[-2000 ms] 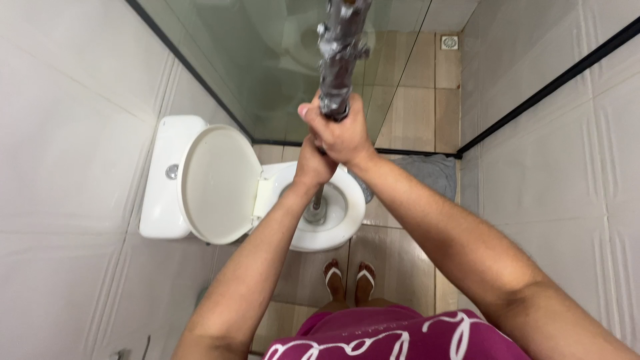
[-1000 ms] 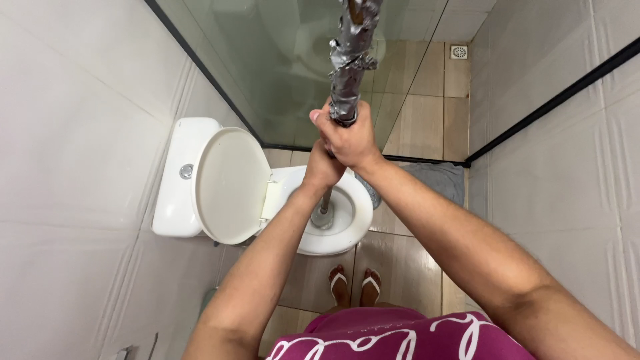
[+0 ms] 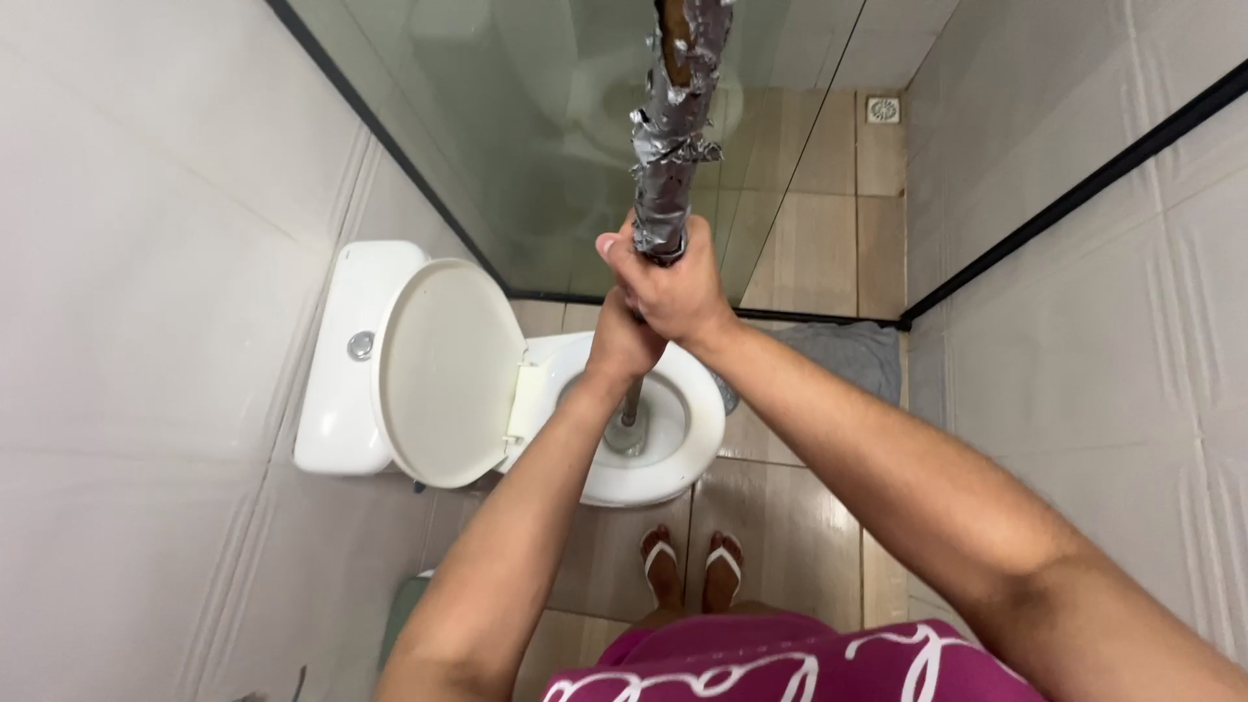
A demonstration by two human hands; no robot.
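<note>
Both my hands are wrapped around an upright long handle (image 3: 673, 146), whose upper part is covered in torn silver duct tape. My right hand (image 3: 678, 283) grips it just at the lower end of the tape. Directly beneath, partly hidden by it, my left hand (image 3: 624, 336) is closed on the same handle. The handle's lower part runs down into the bowl of a white toilet (image 3: 707, 419); its bottom end sits at the bowl's drain, its shape not clear. The toilet lid (image 3: 448, 375) is raised and leans toward the cistern (image 3: 341, 390).
A glass shower panel (image 3: 546, 146) with a black frame stands ahead of me. A grey cloth mat (image 3: 853, 356) lies by the shower sill, and a floor drain (image 3: 882, 109) is beyond. Tiled walls (image 3: 127, 292) close in on both sides. My feet in white flip-flops stand near the toilet.
</note>
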